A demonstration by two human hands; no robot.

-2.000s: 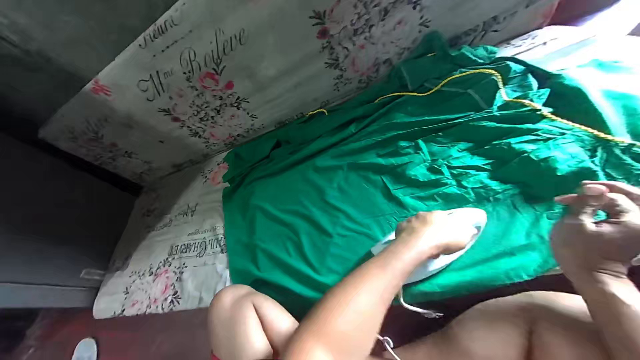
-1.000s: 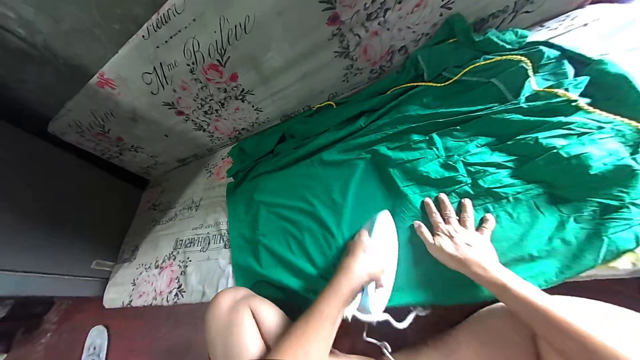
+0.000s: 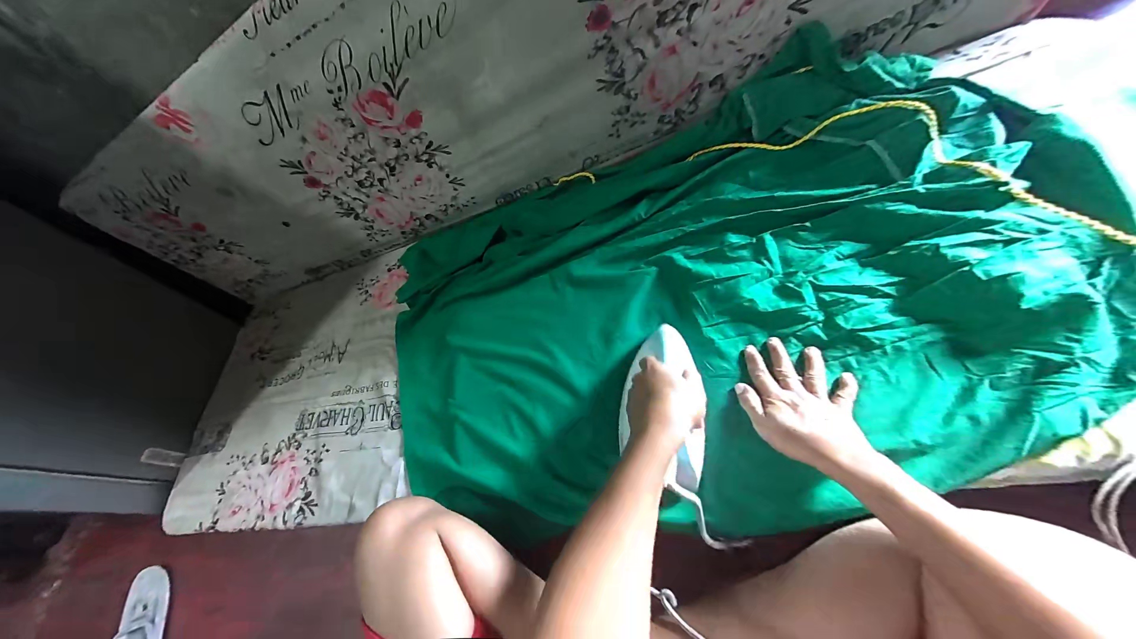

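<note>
A clothes iron point(image 3: 672, 346) with a white and pale blue body lies on a green cloth garment point(image 3: 524, 355), its tip pointing toward the far side. My left hand point(image 3: 661, 404) is closed round its handle. To the right of the iron, my right hand point(image 3: 794, 404) rests on the cloth with its fingers spread, palm down. The cloth is fairly flat left of the iron and wrinkled to the right of my right hand. A yellow twisted cord point(image 3: 852, 111) runs over the bunched far part of the garment.
Under the garment is a floral-printed padded surface point(image 3: 346, 461), with a matching upright panel point(image 3: 497, 98) behind. A dark grey cabinet point(image 3: 98, 355) stands at the left. A slipper point(image 3: 146, 603) lies on the red floor. The iron's white cord point(image 3: 701, 519) hangs near my legs.
Two seconds ago my right hand was raised at the right; it now lies on the cloth. The iron, in my left hand, has turned from pointing right to pointing toward the far side.
</note>
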